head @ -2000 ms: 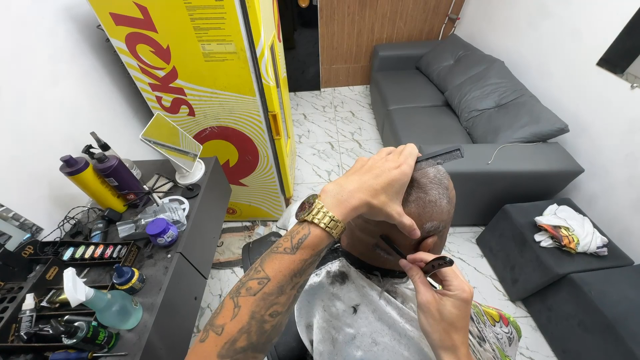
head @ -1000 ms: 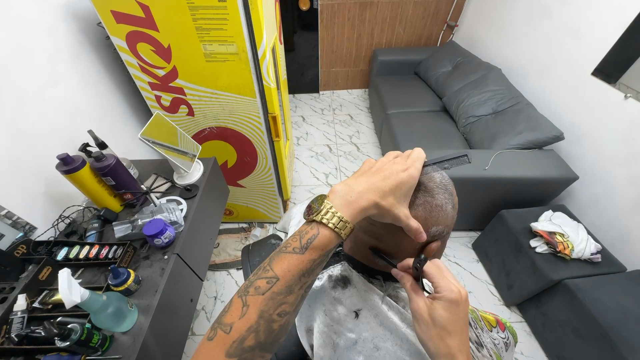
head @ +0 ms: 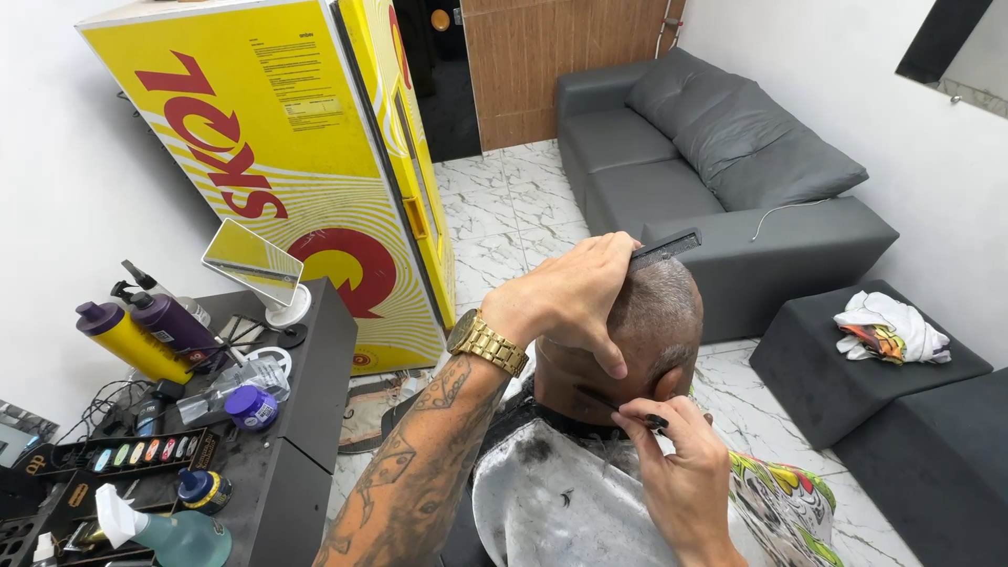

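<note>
My left hand [head: 563,295], with a gold wristwatch [head: 488,344] at the wrist, rests on the back of a seated person's head [head: 657,315]. A black comb [head: 668,247] is held in it and sticks out over the crown; the thumb presses the skin behind the ear. My right hand [head: 681,457] pinches a black-handled straight razor [head: 654,422], its dark blade part lying against the nape below my left thumb. The person's hair is cropped very short. A white cape [head: 543,496] with hair clippings covers the shoulders, below a black neck band.
At left, a dark counter [head: 291,472] holds bottles, a spray bottle [head: 185,535], a purple jar [head: 250,407], cables and a small mirror [head: 253,262]. Behind it stands a yellow refrigerator [head: 315,189]. A grey sofa [head: 654,181] and dark stools [head: 811,378] with a bundled cloth [head: 892,327] are beyond.
The razor in my right hand has changed angle at the nape since two seconds ago, with its handle folded nearer my fingers. My left hand stays on the head.
</note>
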